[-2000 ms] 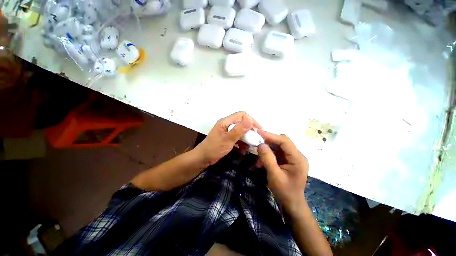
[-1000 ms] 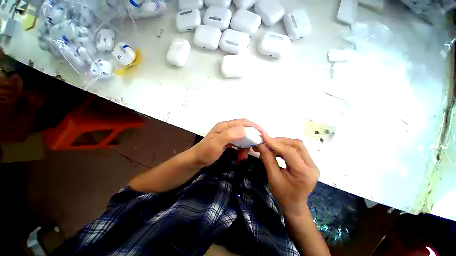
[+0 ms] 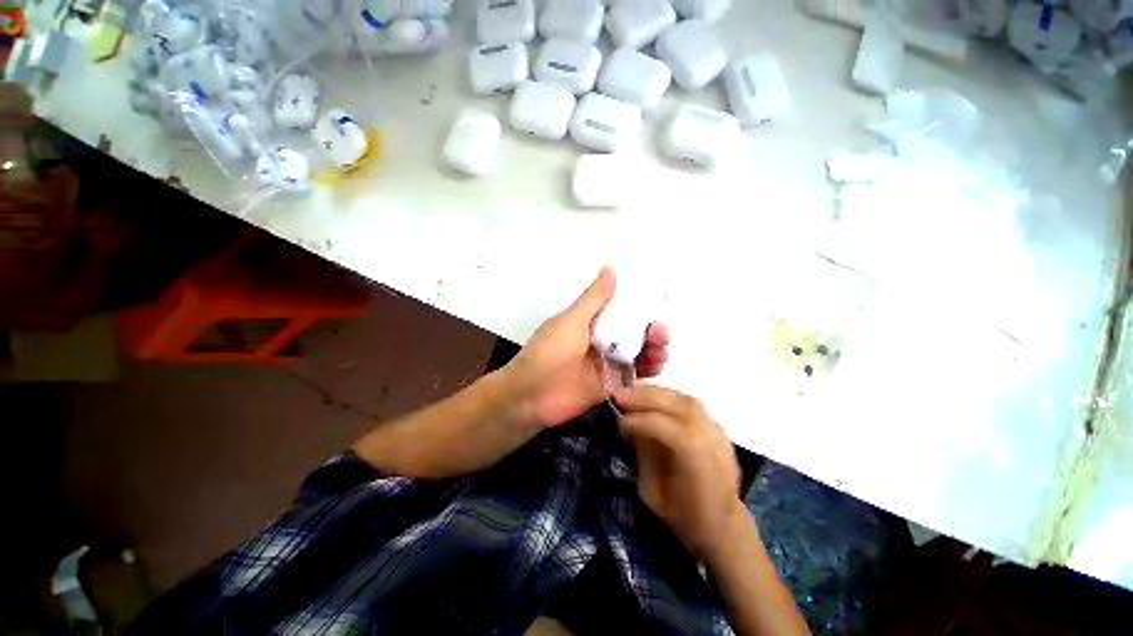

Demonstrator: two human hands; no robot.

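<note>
A white rounded case (image 3: 620, 331) with a small blue mark at its lower end lies in my left hand (image 3: 565, 368), between thumb and fingers, near the table's front edge. My right hand (image 3: 681, 454) is just below it, fingertips pinching a thin clear film (image 3: 610, 380) that hangs from the case's lower end. Several bare white cases (image 3: 605, 122) lie in a cluster on the table ahead, some with a short dark mark. Blue-marked cases (image 3: 297, 99) lie in clear plastic bags at the left rear.
A pale crumpled film heap (image 3: 926, 186) lies on the table (image 3: 497, 280) at right. A beige patch with dark dots (image 3: 803, 349) is near my right hand. Yellow tape (image 3: 362, 154) lies at left. An orange stool (image 3: 224, 304) stands below at left, with part of a person (image 3: 37, 224) beyond.
My left hand has turned open with the case upright in it. My right hand has moved down and left, away from the case, and the film now shows stretched between.
</note>
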